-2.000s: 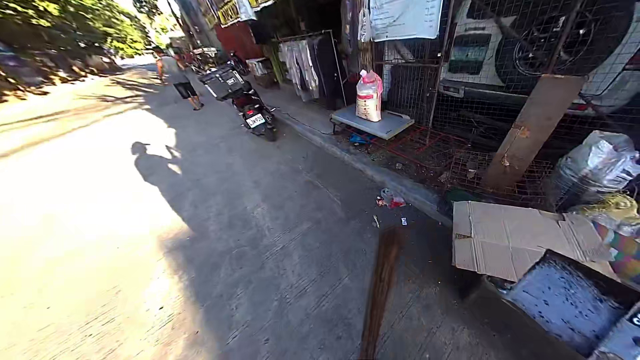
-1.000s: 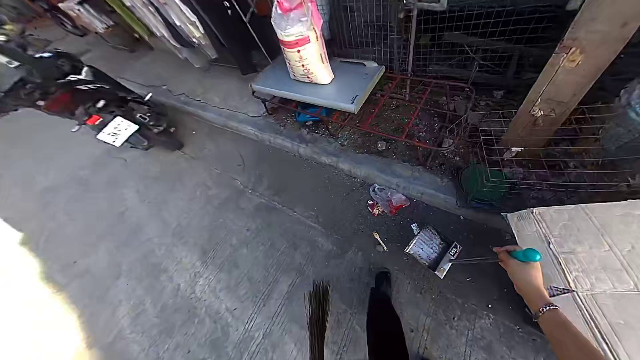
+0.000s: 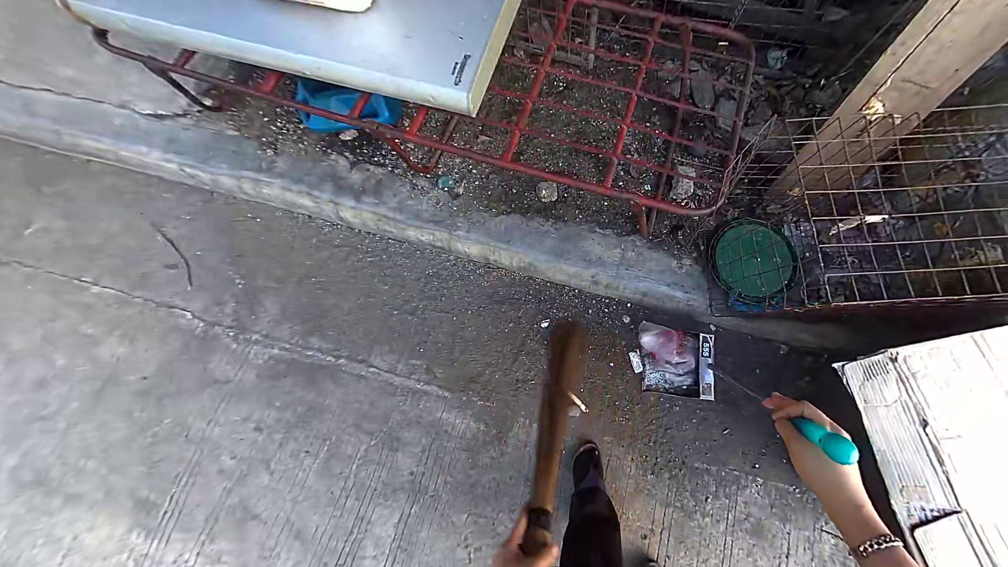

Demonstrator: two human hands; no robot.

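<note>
My left hand (image 3: 526, 543) grips the dark-wrapped handle of a stick broom (image 3: 555, 425), whose blurred bristles touch or hang just over the concrete. My right hand (image 3: 815, 449), with a chain bracelet at the wrist, is shut on the teal handle (image 3: 827, 442) of a dustpan. The thin rod runs left to the flat pan (image 3: 676, 384) on the ground. A crumpled clear and red plastic bag (image 3: 665, 346) lies in the pan. Close to the broom is a small wooden stick (image 3: 578, 402), and a white scrap (image 3: 635, 361) lies at the pan's left edge.
A concrete curb (image 3: 472, 236) crosses the view. Beyond it are a red metal rack (image 3: 622, 102) carrying a white panel (image 3: 315, 39), a blue plastic bag (image 3: 339, 106), a green round lid (image 3: 754, 260), wire mesh (image 3: 929, 220) and a wooden plank (image 3: 882, 94). Flattened cardboard (image 3: 937, 441) is at the right.
The plastic bag lay on the ground beyond the dustpan a second ago and is now in the pan. The broom has moved up toward the curb. The view has moved closer to the curb.
</note>
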